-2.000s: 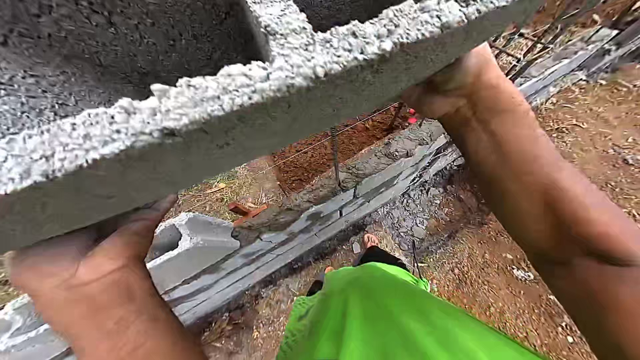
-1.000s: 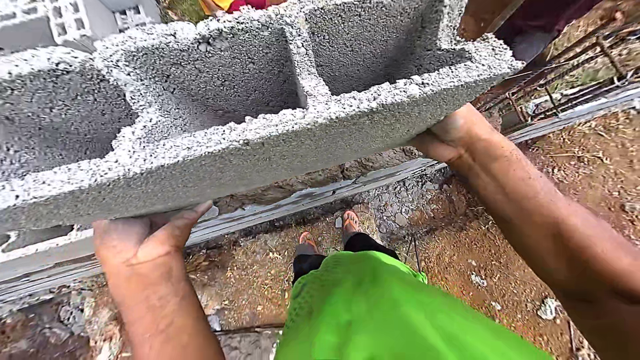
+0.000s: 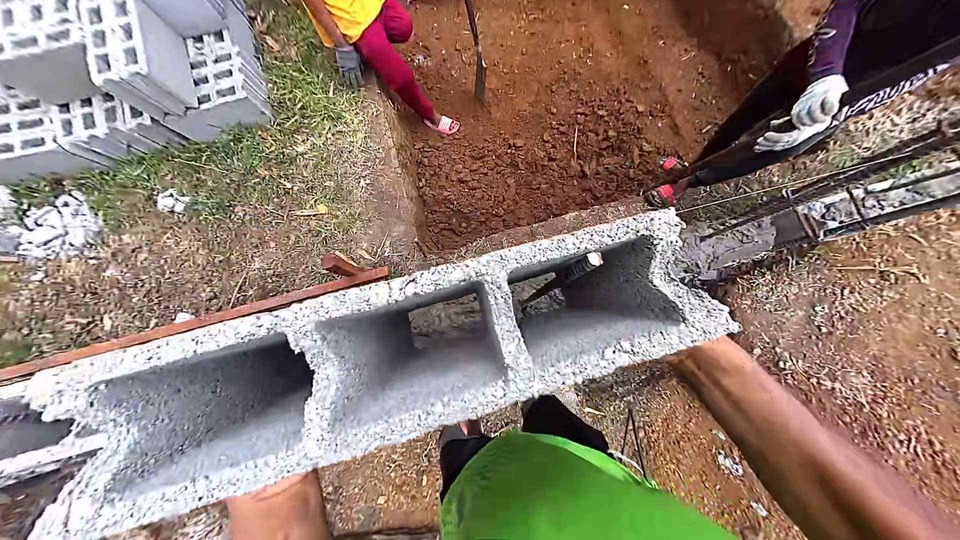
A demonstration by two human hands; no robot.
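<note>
A long hollow concrete block [image 3: 330, 427] spans the view above the wall line, its rough edge facing up and its cavities open to me. My left forearm [image 3: 277, 506] and my right forearm [image 3: 720, 375] reach to its near side; the block hides both hands, whose fingers are not seen. Through the right cavity shows a rod with a pale end [image 3: 589, 262]. A reddish wooden strip [image 3: 187, 326] runs along the block's far left side. Whether the block touches the wall cannot be told.
Stacked concrete blocks [image 3: 150, 60] stand at upper left beside rubble [image 3: 56, 225]. Beyond the wall lies a dug earth pit [image 3: 525, 172] with a shovel [image 3: 480, 75]. One co-worker's gloved hand [image 3: 349, 66] is there, another's gloved hand [image 3: 817, 105] at right, near reinforcing bars and a string.
The block has turned so its cavities face me, and my hands, seen under it before, are now hidden behind it. The view has shifted strongly toward the pit.
</note>
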